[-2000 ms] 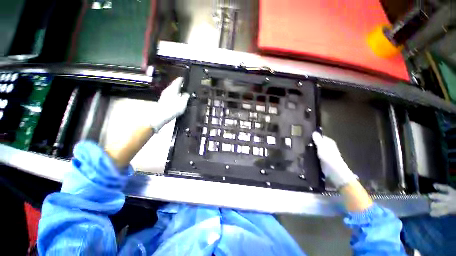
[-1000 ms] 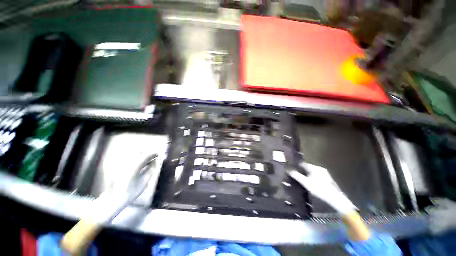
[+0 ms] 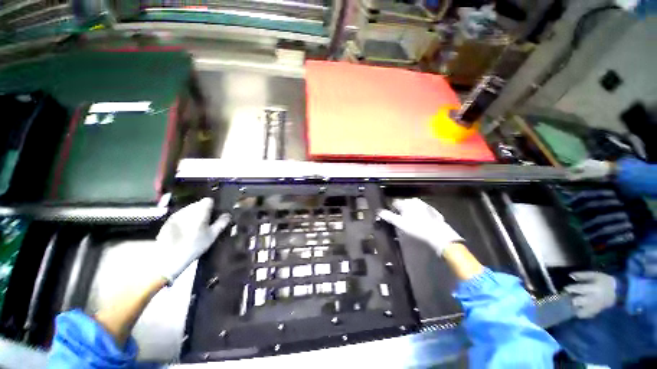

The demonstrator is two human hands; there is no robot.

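An empty black solder pallet (image 3: 302,249) lies on the conveyor (image 3: 468,170) in front of me, with a grid of rectangular openings and small screws round its rim. My left hand (image 3: 189,238), in a white glove, is at the pallet's upper left edge, fingertips at or over the rim. My right hand (image 3: 425,225), also gloved, has its fingertips at the upper right edge. Whether either hand grips the frame cannot be told.
A green mat (image 3: 119,155) and a red sheet (image 3: 382,112) with a yellow-orange ring (image 3: 452,126) lie behind the line. A black box (image 3: 29,144) is at left. Another person's gloved hands (image 3: 592,294) are at right. A green circuit board (image 3: 10,245) shows at the left edge.
The view has shifted, showing more of the background. My left hand, lower and left of the pallet one second ago, is now at its upper left edge. My right hand is higher along the right edge.
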